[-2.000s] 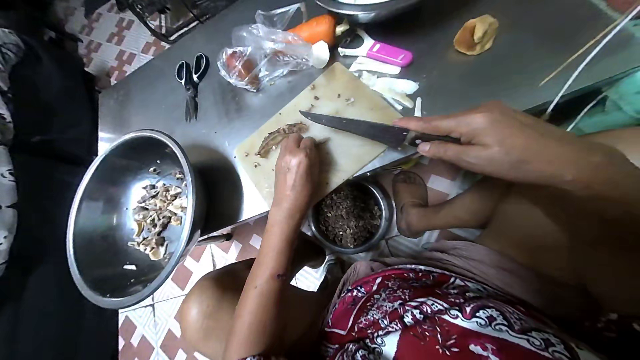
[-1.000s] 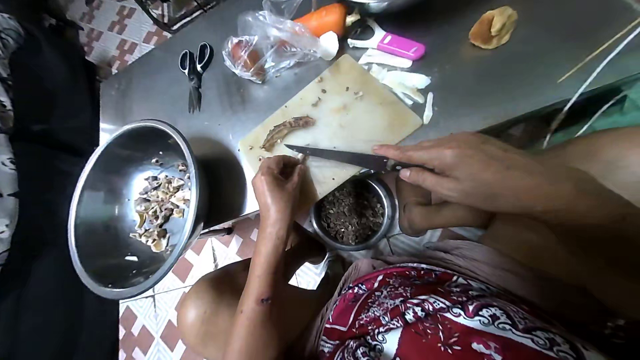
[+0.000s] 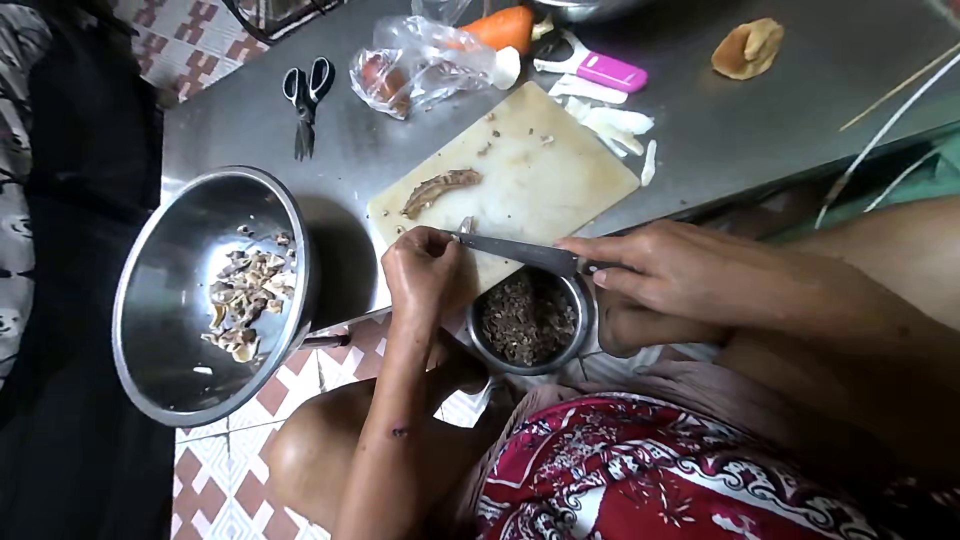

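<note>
My right hand [image 3: 652, 270] grips the dark handle of a kitchen knife [image 3: 517, 252], whose blade points left over the near edge of a pale cutting board [image 3: 555, 176]. At the knife's tip, my left hand [image 3: 421, 266] has its fingers pinched together; a small piece seems to be between them, but it is mostly hidden. A brown, wrinkled strip of food [image 3: 441, 190] lies on the board beyond my left hand. Just above the blade is a small pale scrap [image 3: 466, 225]. Several crumbs are scattered on the board.
A large steel bowl [image 3: 124, 330] with chopped pieces stands left; a smaller bowl [image 3: 585, 315] of dark bits sits below the board. Beyond lie scissors [image 3: 304, 112], a plastic bag [image 3: 427, 60], a carrot [image 3: 499, 31], a pink-handled peeler [image 3: 611, 72], white peelings [image 3: 619, 120] and a tan piece [image 3: 748, 49].
My left hand has moved off the brown strip toward the board's near edge, and the strip now lies free. The knife has moved down and left, its tip now at my left fingers.
</note>
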